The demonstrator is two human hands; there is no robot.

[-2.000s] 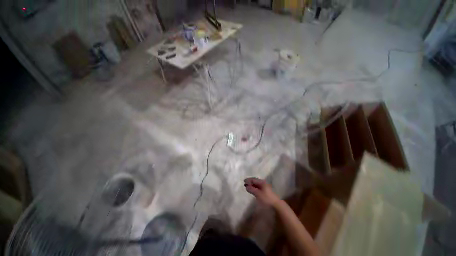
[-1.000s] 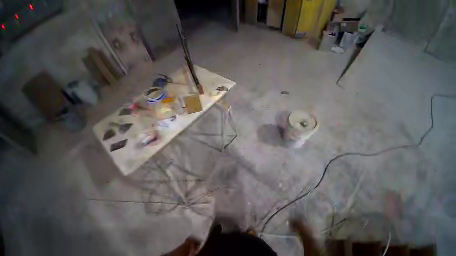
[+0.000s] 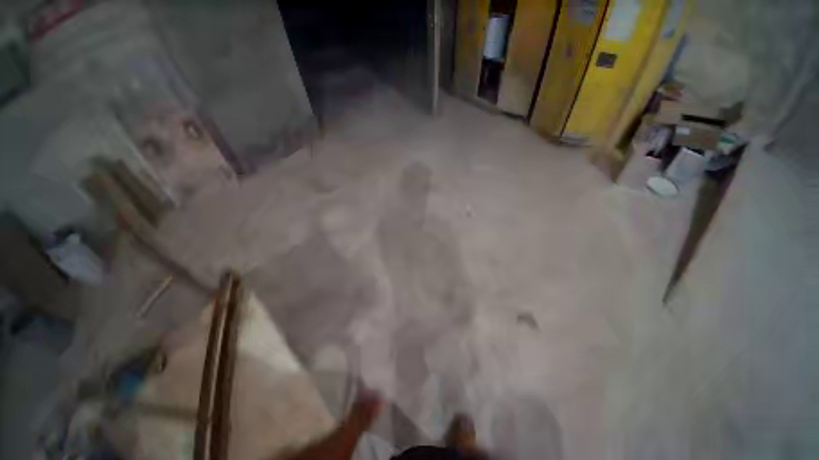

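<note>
My left hand (image 3: 363,411) is blurred at the bottom, beside the right edge of a pale work table (image 3: 274,386). I see nothing clear in it, and its fingers cannot be made out. My right hand does not show. Two long brown strips or bars (image 3: 218,368) stand over the table at the lower left. Blurred small items, one of them blue (image 3: 130,384), lie on the table's left part. A small brownish shape (image 3: 462,431) at the bottom edge is perhaps a foot.
Yellow lockers (image 3: 588,72) stand at the back, right of a dark doorway (image 3: 364,54). Boxes and buckets (image 3: 687,148) are at the right, near a leaning panel edge (image 3: 705,229). Boards (image 3: 130,193) lean at the left. A small dark scrap (image 3: 527,319) lies on the floor.
The view has moved forward past the white bucket and cable, now out of sight. The table has shifted to the lower left and the lockers look nearer. The right hand has left the view.
</note>
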